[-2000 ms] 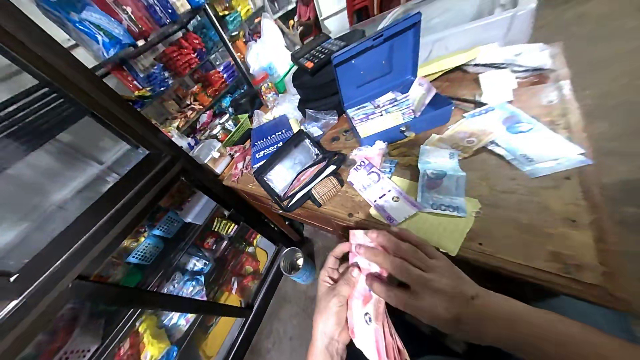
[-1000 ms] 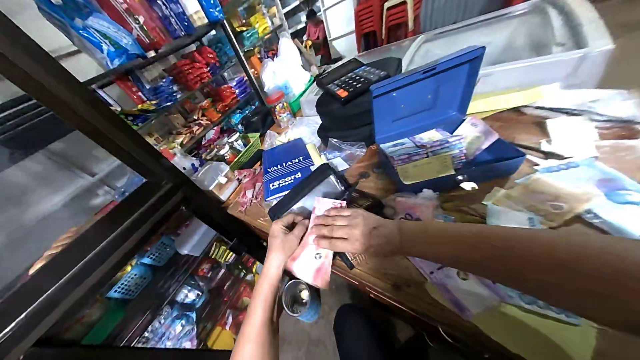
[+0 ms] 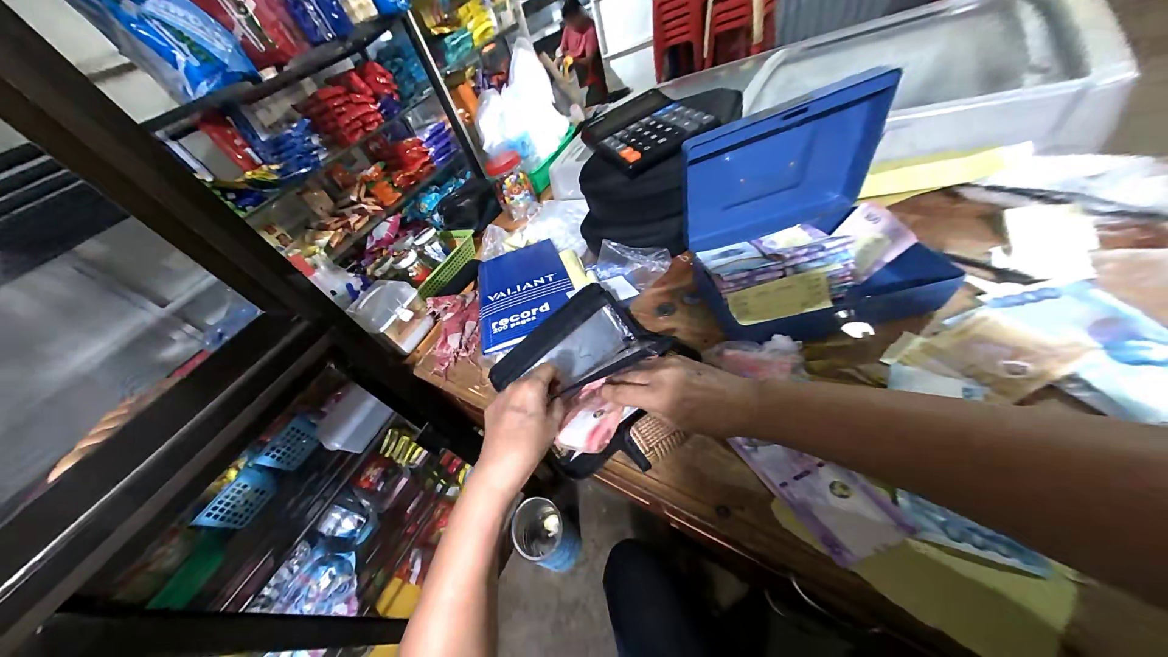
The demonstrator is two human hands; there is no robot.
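Note:
My left hand [image 3: 525, 415] grips the near left edge of a black pouch [image 3: 575, 342] with a clear window, at the front edge of the wooden table. My right hand [image 3: 680, 392] reaches in from the right, its fingers on pinkish-red banknotes [image 3: 593, 422] that lie partly inside the pouch; its fingertips are partly hidden. Under my right hand is a woven tan piece [image 3: 657, 436]. Purple banknotes [image 3: 826, 497] lie below my right forearm, on yellow paper [image 3: 967, 584]. Behind stands an open blue metal cash box [image 3: 785, 164] holding bundled notes [image 3: 785, 265].
A blue record book [image 3: 525, 297] lies behind the pouch, and a calculator [image 3: 652, 132] rests on a black bag. More banknotes [image 3: 1013, 347] spread at the right. Shelves of packaged goods [image 3: 356, 109] flank the table's left. A bucket [image 3: 545, 534] stands on the floor below the edge.
Both hands have moved from in front of the table, where they held the pinkish-red banknotes, to the black pouch. The notes are now partly inside it. The view has shifted.

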